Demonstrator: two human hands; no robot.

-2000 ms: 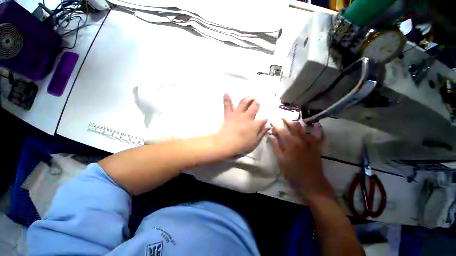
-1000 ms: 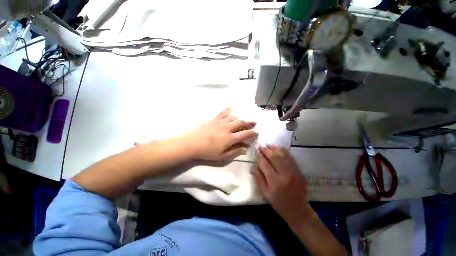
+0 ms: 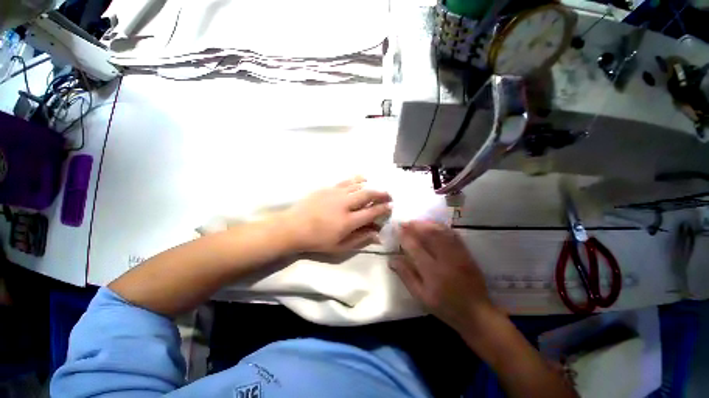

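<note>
A pale off-white fabric panel (image 3: 334, 284) lies on the machine table, its near part folded and hanging over the front edge. My left hand (image 3: 338, 220) lies flat on the cloth, left of the needle, fingers a little apart. My right hand (image 3: 435, 260) rests on the cloth's right edge, just below the presser foot (image 3: 441, 180); its fingertips are partly lost in the glare. The sewing machine head (image 3: 466, 132) stands above the cloth. The cloth around the needle is washed out by light, so no pocket edge or seam can be made out.
Red-handled scissors (image 3: 587, 272) lie right of my right hand. Stacked cut pieces (image 3: 256, 66) lie at the table's far side. A purple slab (image 3: 76, 190), a purple box (image 3: 29, 163) and cables are at left. A shiny curved guard (image 3: 501, 132) fronts the head.
Since two seconds ago, my right hand has moved from beside the needle down to the cloth's near right part. In the last second both hands have barely moved. The camera view has shifted.
</note>
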